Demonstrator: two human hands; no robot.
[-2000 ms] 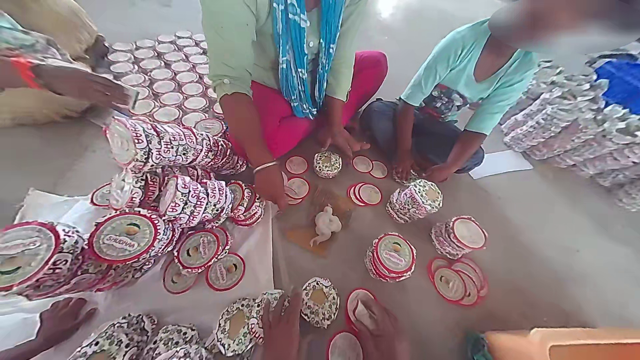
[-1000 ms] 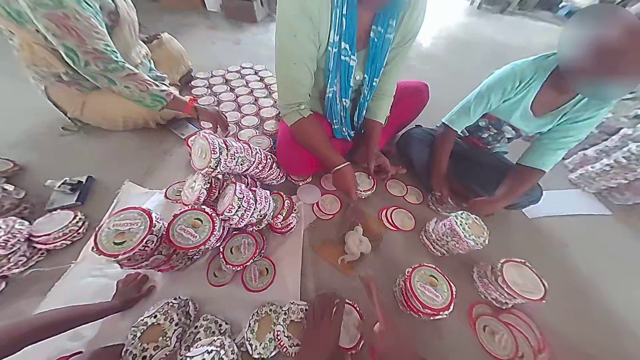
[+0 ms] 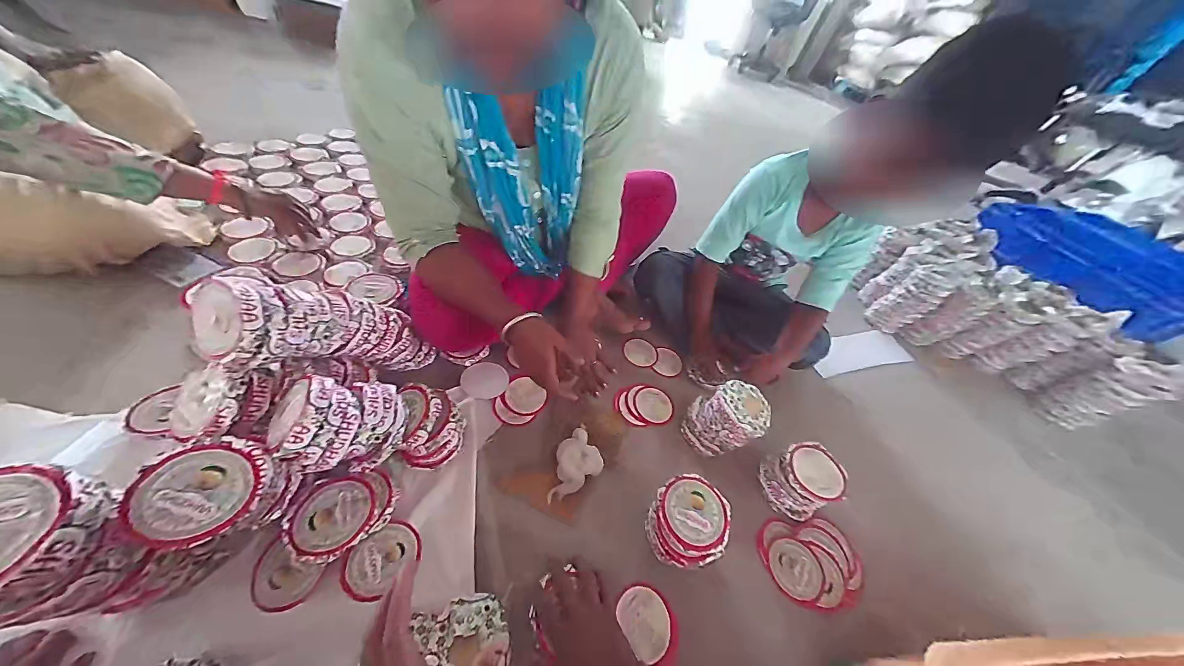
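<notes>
At the bottom edge, my left hand is upright beside a round pack in patterned wrapping; its grip is partly cut off. My right hand lies palm down over a round item whose patterned and red edge shows at the fingers. Just right of it lies a red-rimmed white disc. A stack of printed red-rimmed round packs stands beyond, with fanned red-rimmed discs to its right. A white lump of soft material sits on a brown piece ahead.
Toppled stacks of wrapped round packs fill the left, partly on a white sheet. Two people sit opposite, hands among discs; another person's hand reaches over rows of discs. An orange-brown edge is at bottom right. Wrapped stacks line the right.
My hands have moved apart, the left one now beside a patterned pack. The opposite person's two hands have come together. The view has shifted.
</notes>
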